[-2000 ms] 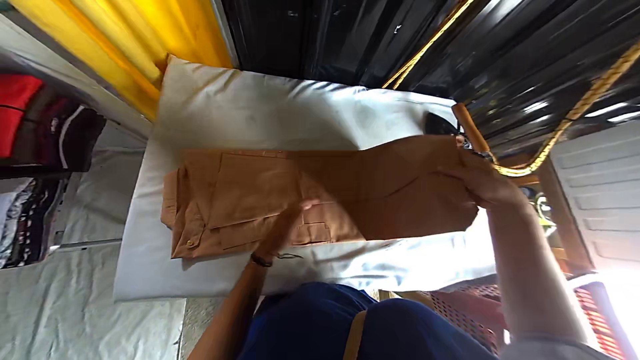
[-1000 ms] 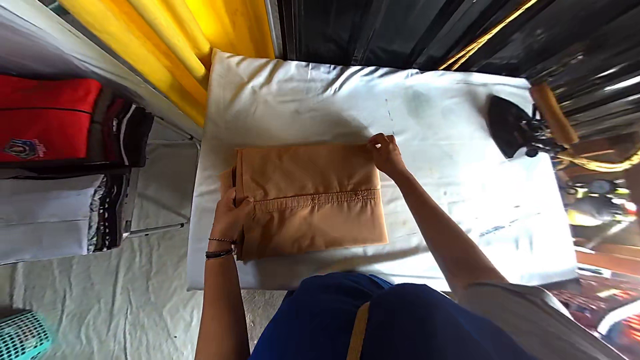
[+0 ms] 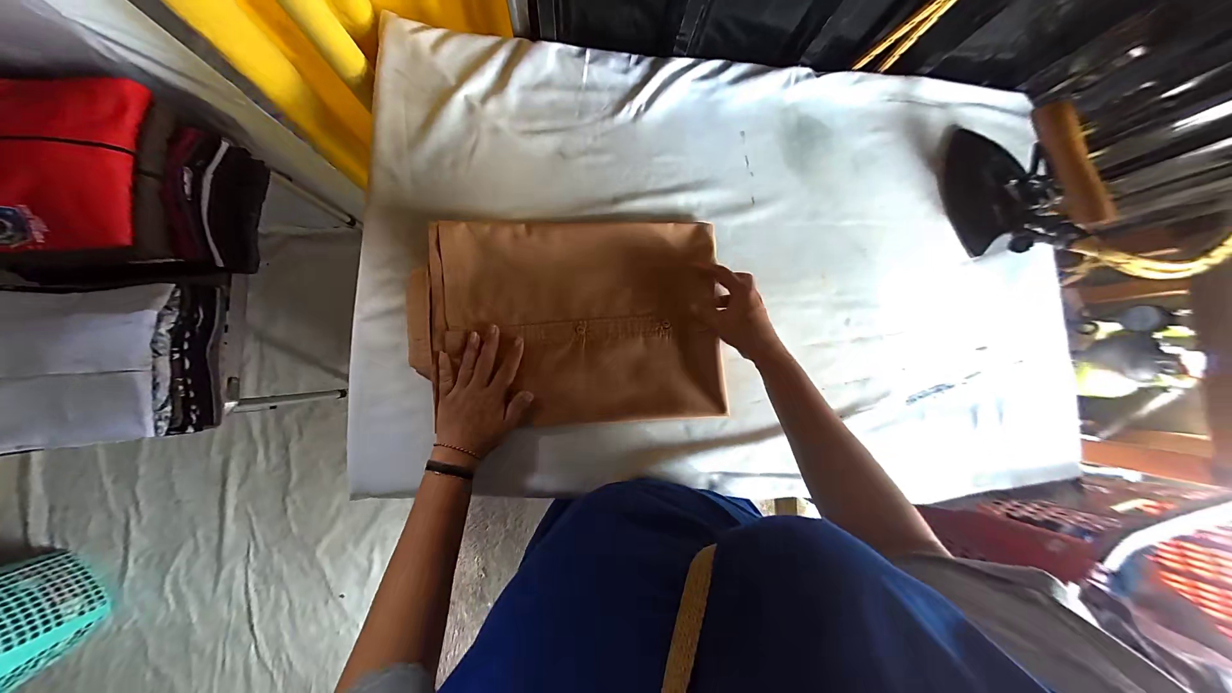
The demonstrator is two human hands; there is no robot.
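Note:
A folded tan garment lies flat in a rectangle on a table covered with pale cloth. Its top layer shows a stitched seam with small button-like spots. My left hand rests flat on the garment's lower left part, fingers spread, holding nothing. At the right edge is my right hand, its fingers bent over the cloth border; whether they pinch the fabric is not clear. A narrow folded strip of the same cloth sticks out at the left side.
A black iron with a wooden handle stands at the table's far right. Stacked folded clothes, red and white, sit on a rack at left. A green plastic basket is on the floor, lower left.
The long tan garment from two seconds ago is folded into a compact rectangle. Since one second ago, my right hand has moved from its top right corner down its right edge. The view has shifted.

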